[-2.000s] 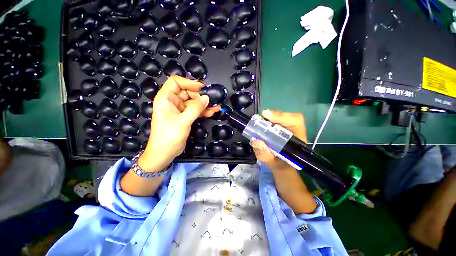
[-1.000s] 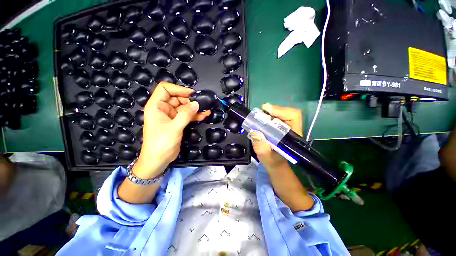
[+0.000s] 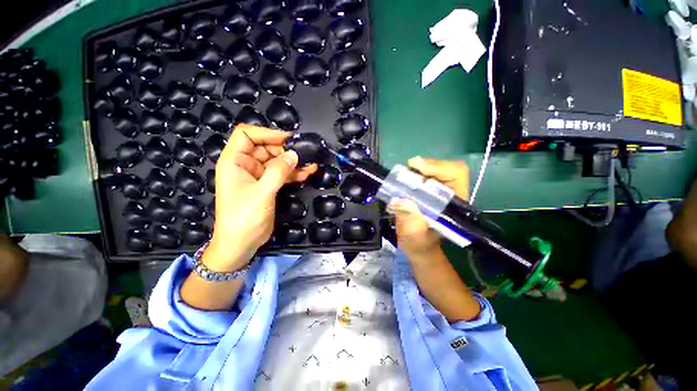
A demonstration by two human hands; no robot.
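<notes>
My left hand (image 3: 252, 179) pinches a glossy black plastic part (image 3: 309, 150) between thumb and fingers, above the tray. My right hand (image 3: 425, 205) is closed around the black dispensing syringe (image 3: 489, 246), over its clear sleeve with a pale label (image 3: 416, 192). The syringe's thin blue tip (image 3: 341, 156) points at the right side of the part. Whether it touches the part cannot be told. A green cap (image 3: 535, 273) sits on the syringe's rear end. The black tray (image 3: 372, 92) below holds many similar parts in rows.
A heap of black parts (image 3: 29, 122) lies left of the tray. A crumpled white wipe (image 3: 456, 44), a white cable (image 3: 490, 114) and a black controller (image 3: 585, 72) with a yellow label are at the right. People sit at both sides.
The view has shifted, so tray and controller sit further left than at first. The syringe's tip has drawn slightly back from the part since one second ago. Both hands keep their holds.
</notes>
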